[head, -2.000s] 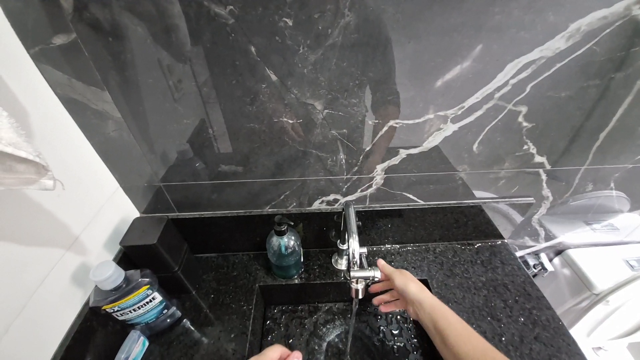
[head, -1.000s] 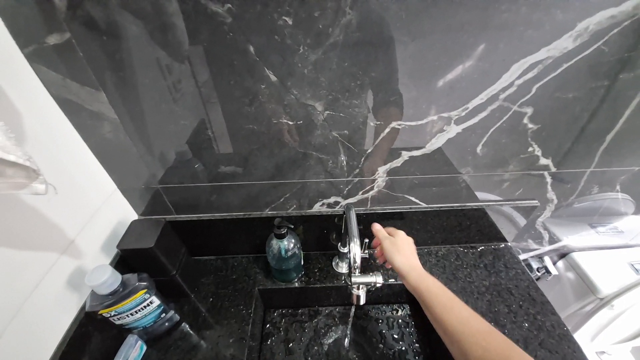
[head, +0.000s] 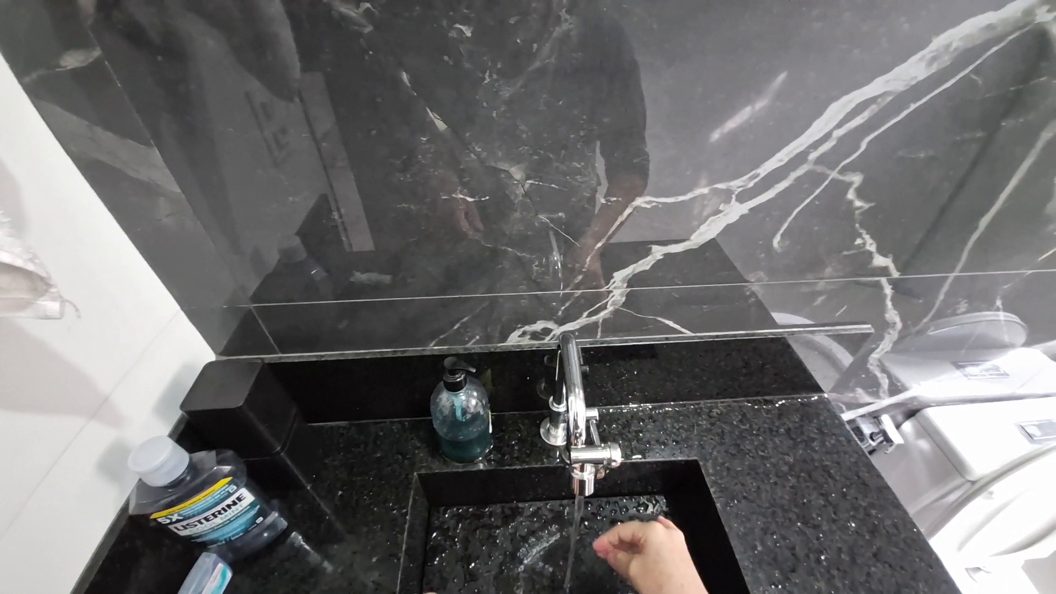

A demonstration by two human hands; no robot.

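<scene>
My right hand [head: 648, 554] is over the right part of the black stone sink [head: 709, 507], its fingers curled together and nothing visible in them. Just to its left, a thin stream of water [head: 574, 536] runs from the chrome faucet [head: 571, 388] into the basin. Of my left hand only a sliver of skin shows at the bottom edge, left of the stream; its fingers are hidden. Behind the sink, left of the faucet, stands a clear pump soap bottle [head: 462, 417] with blue-green liquid. Neither hand touches it.
A Listerine mouthwash bottle [head: 206, 503] stands on the left of the wet granite counter [head: 792, 495], before a black box [head: 239, 404]. A small blue and clear item [head: 206, 575] lies below it. The marble wall rises behind; a white toilet [head: 982, 437] is at the right.
My right hand has moved from beside the faucet down over the sink. My left hand's fingers showed at the bottom edge two seconds ago; now barely a sliver does. Water runs throughout.
</scene>
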